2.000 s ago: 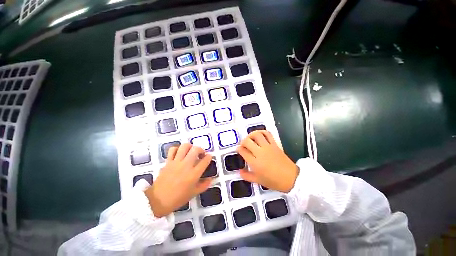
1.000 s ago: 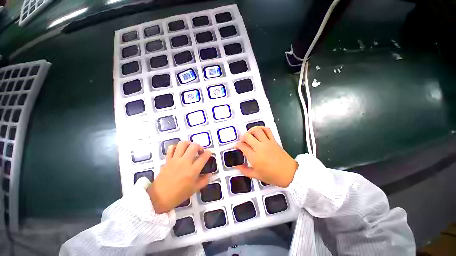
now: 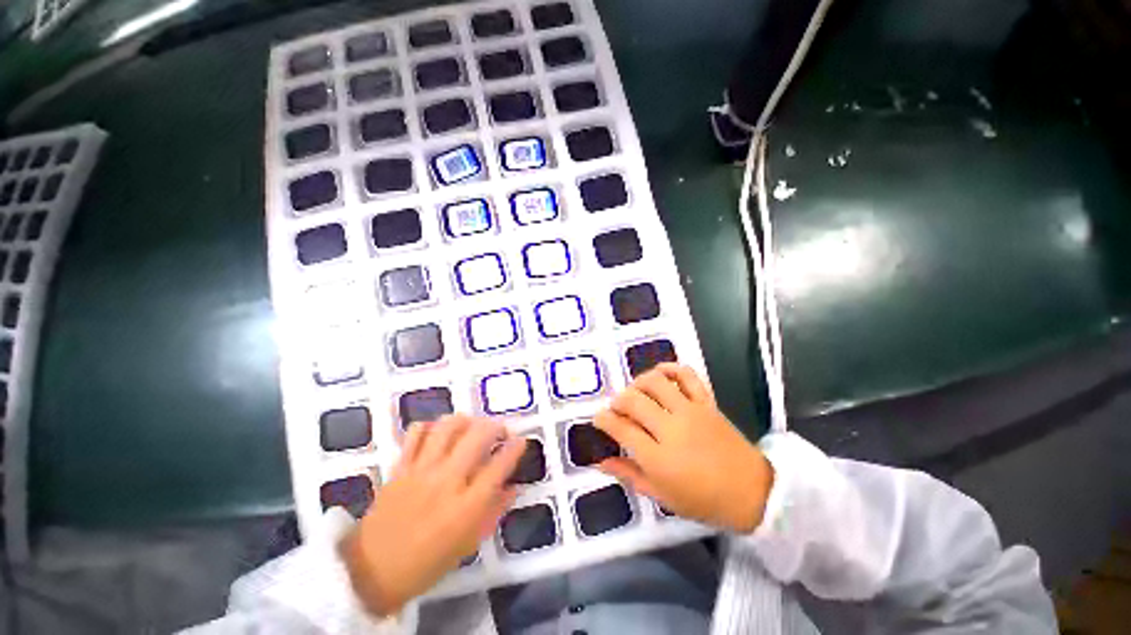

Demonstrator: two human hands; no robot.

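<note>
A white foam tray (image 3: 546, 561) with a grid of pockets holds rows of small rounded black display units. Two middle columns have lit units, the upper ones with a square pattern and the lower ones, such as one unit (image 3: 506, 392), plain white. My left hand (image 3: 434, 502) lies over the lower left of the tray, fingers bent at a dark unit (image 3: 530, 461). My right hand (image 3: 686, 449) lies over the lower right, fingertips on another dark unit (image 3: 588, 443). Neither hand lifts a unit. The contact under the fingers is partly hidden.
Another tray of dark units (image 3: 37, 223) lies at the left on the glossy green bench (image 3: 161, 310). White cables (image 3: 764, 279) run down right of the main tray, by a dark post (image 3: 775, 75). Part of another tray (image 3: 52, 15) shows at the top left.
The upper pattern-lit units have gone dark, and another pair nearer my hands has lit white. Both hands have moved down the tray by about one row. The tray appears slightly shifted in view.
</note>
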